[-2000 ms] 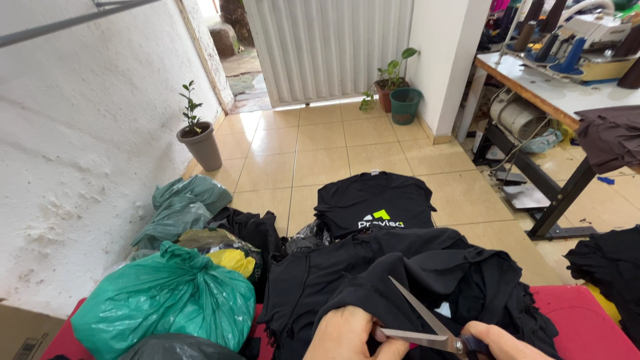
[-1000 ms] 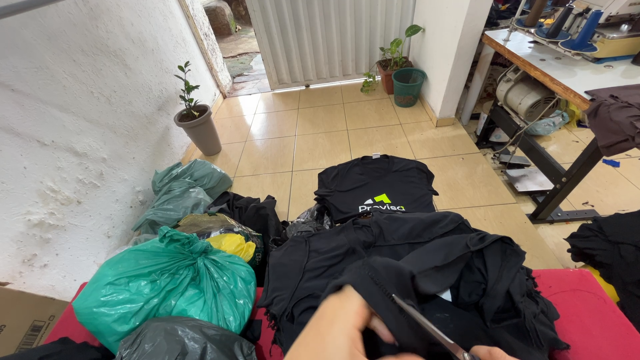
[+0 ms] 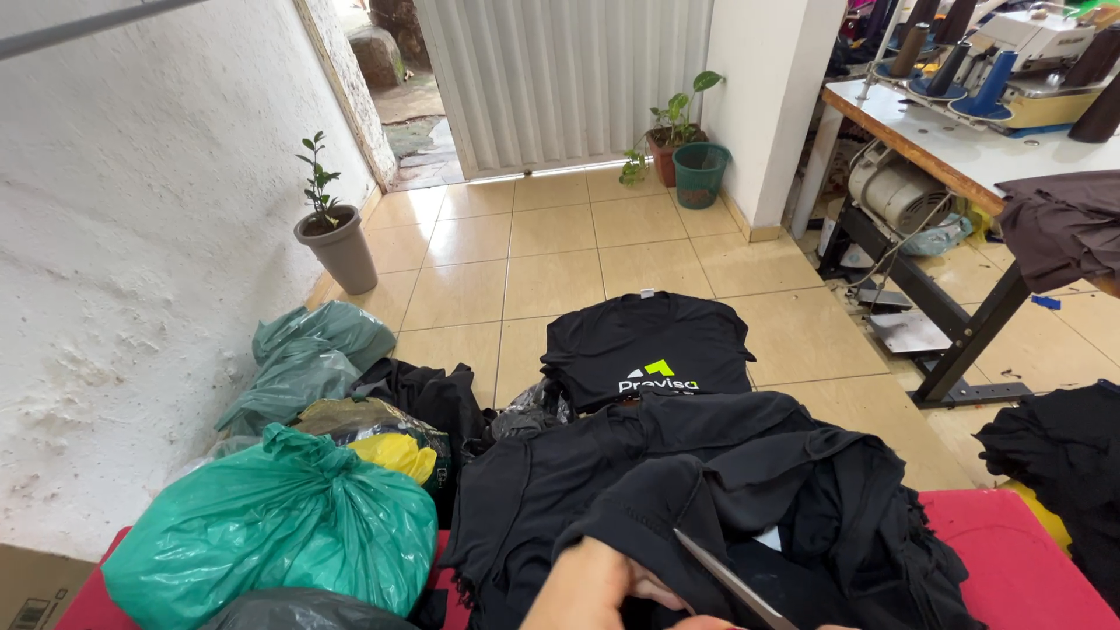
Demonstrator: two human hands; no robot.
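Note:
Black fabric garments point(image 3: 542, 472) lie heaped over a red surface in front of me. My left hand point(image 3: 595, 582), at the bottom centre, grips a fold of the black cloth, its fingers partly under the fabric. Just right of it a pair of metal scissors point(image 3: 731, 582) points up and left, its blades against the cloth. Of my right hand point(image 3: 836, 627) only a sliver shows at the bottom edge, by the scissors; the handles are out of view. Beyond the heap lies a black T-shirt point(image 3: 647, 341) with a printed logo.
A knotted green plastic bag point(image 3: 289, 525) sits at the left on the red surface point(image 3: 989, 534), with more bags behind it. Potted plants point(image 3: 337, 249) stand on the tiled floor. At the right are a sewing machine table point(image 3: 919, 131) and a dark cloth pile point(image 3: 1059, 464).
The scissors, seen with blades spread two seconds ago, now show one blade line against the cloth. Both hands sit lower in view, and the right has mostly left the frame.

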